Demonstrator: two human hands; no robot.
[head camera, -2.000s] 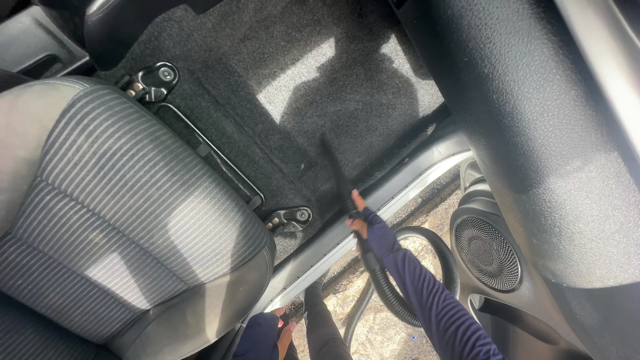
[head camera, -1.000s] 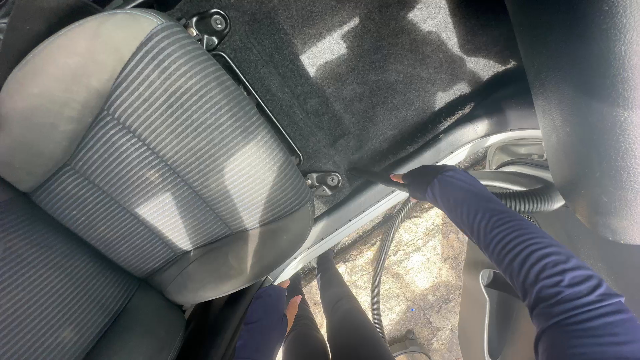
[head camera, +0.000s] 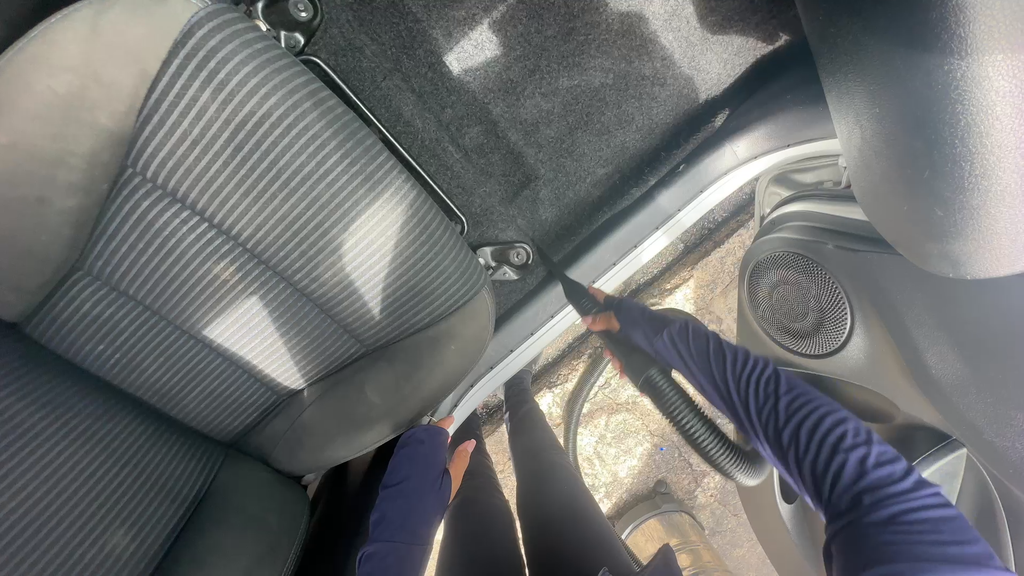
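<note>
My right hand (head camera: 604, 314) grips the black crevice nozzle (head camera: 578, 294) of a vacuum cleaner, with its ribbed hose (head camera: 692, 424) hanging behind. The nozzle's thin tip is beside the metal seat-rail bracket (head camera: 508, 258), at the edge of the grey car carpet (head camera: 552, 104). My left hand (head camera: 458, 456) is at the door sill beside the front corner of the striped seat (head camera: 296, 216); its fingers are partly hidden, and whether it holds the edge is unclear. Both sleeves are dark blue.
The white-edged door sill (head camera: 664, 228) runs diagonally between carpet and ground. At the right is the open door with a round speaker grille (head camera: 798, 304). A vacuum canister (head camera: 676, 540) stands on the stony ground near my legs. The dashboard (head camera: 928, 120) juts in at upper right.
The nozzle, over the open carpet two seconds ago, is now beside the seat-rail bracket, still in my right hand. The canister has come into view. The view has shifted.
</note>
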